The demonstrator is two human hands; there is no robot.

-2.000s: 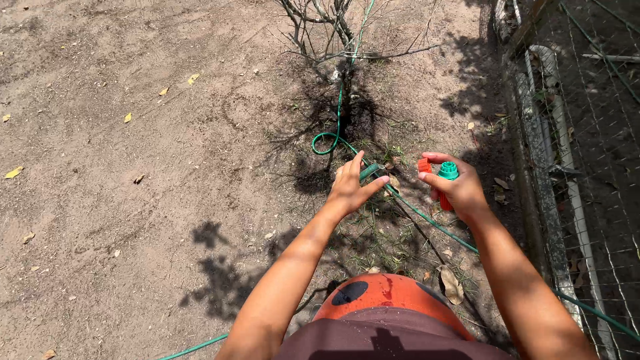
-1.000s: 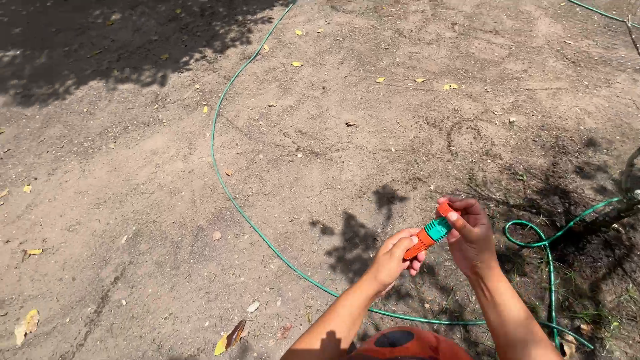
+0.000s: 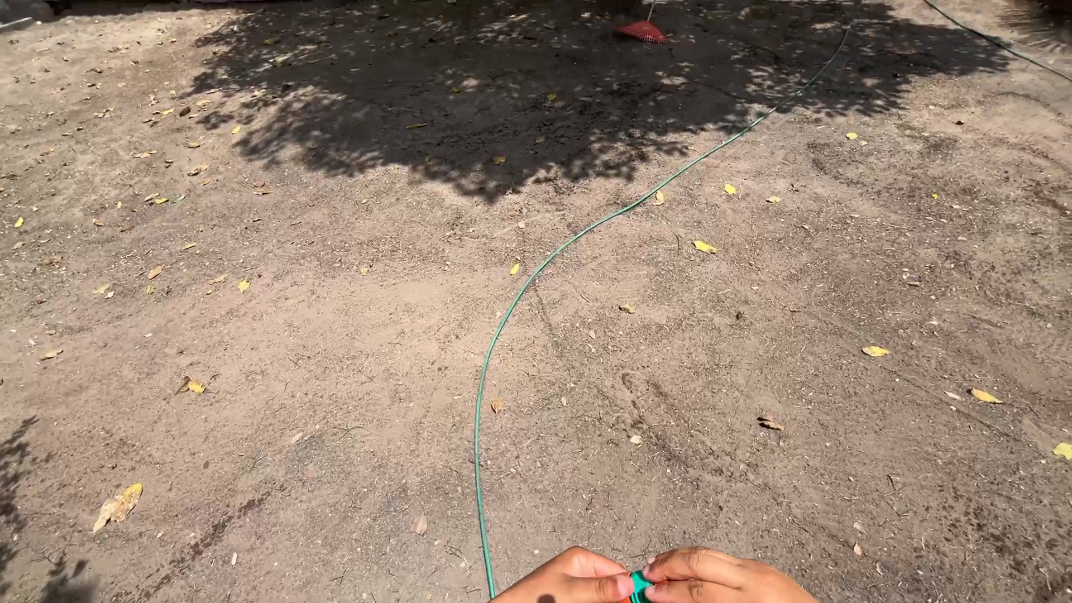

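At the bottom edge of the head view, my left hand [image 3: 578, 578] and my right hand [image 3: 722, 576] meet around a small green and orange plastic hose fitting [image 3: 641, 586]. Fingers of both hands pinch it, and most of the fitting is hidden by them or cut off by the frame. Left of my hands, a thin green garden hose [image 3: 479, 419] runs up from the bottom edge, curves over the bare soil and reaches the tree shade at the top right.
A red fan rake head [image 3: 642, 32] lies in the shade at the top. Another stretch of green hose [image 3: 997, 43] crosses the top right corner. Yellow and brown dry leaves, such as one at lower left [image 3: 119, 506], are scattered on the soil.
The view has swung far left and up, leaving the small tree and fence. My left hand, free of the fitting two seconds ago, has joined my right hand on it.
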